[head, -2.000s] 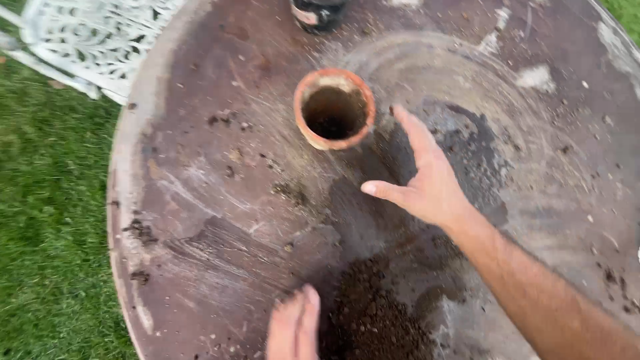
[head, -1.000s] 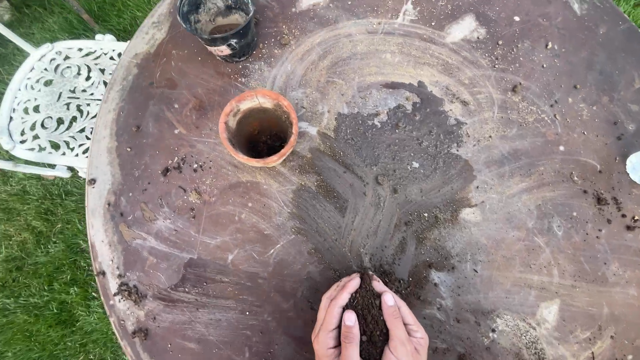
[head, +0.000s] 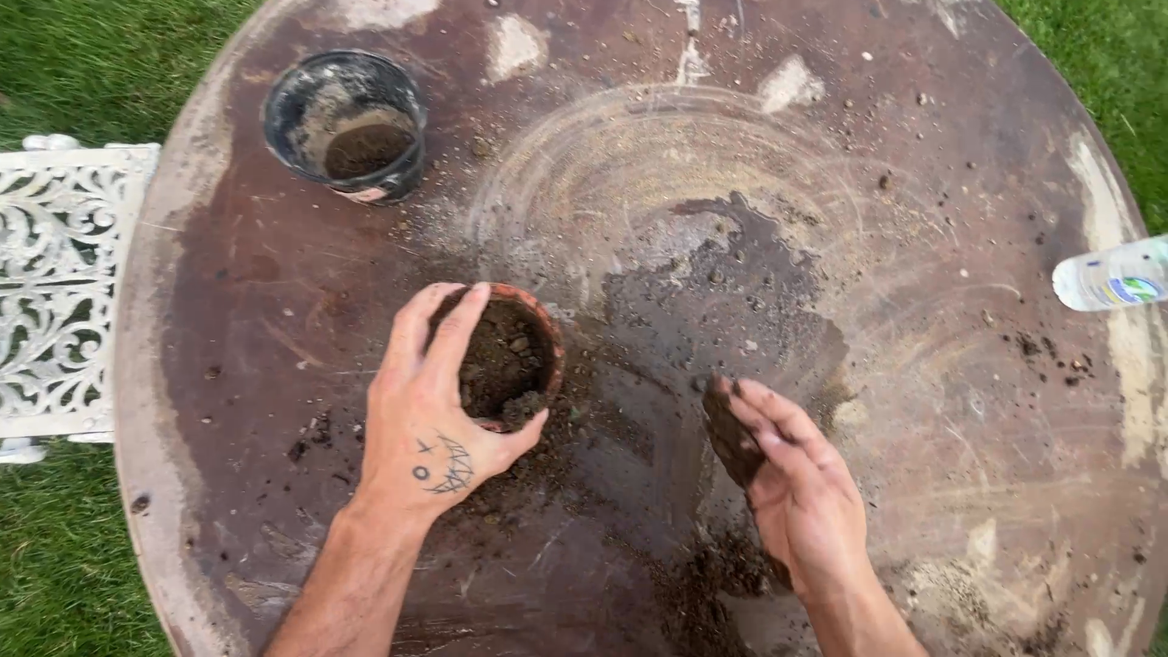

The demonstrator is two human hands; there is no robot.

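A terracotta pot (head: pixel 553 351) with dark soil (head: pixel 500 358) inside stands left of the table's middle. My left hand (head: pixel 433 392) grips its rim, fingers over the far left side and thumb at the near right. To the right, my right hand (head: pixel 798 474) is raised over the tabletop, palm turned inward, its fingers coated with wet soil; it holds no object that I can see. Loose soil (head: pixel 716 579) lies heaped near the front edge between my hands, and crumbs are scattered beside the pot. A wet dark smear (head: pixel 730 292) spreads beyond my right hand.
A black plastic pot (head: pixel 411 164) with some soil or murky water in it stands at the back left of the round table (head: pixel 292 228). A clear plastic bottle (head: pixel 1109 274) lies at the right edge. A white ornate metal chair (head: pixel 64 292) stands at the left, on grass.
My hands, cupped around soil at the front a second ago, have parted. My left hand now holds the terracotta pot, which contains more soil. The right hand is apart from it. The view has shifted.
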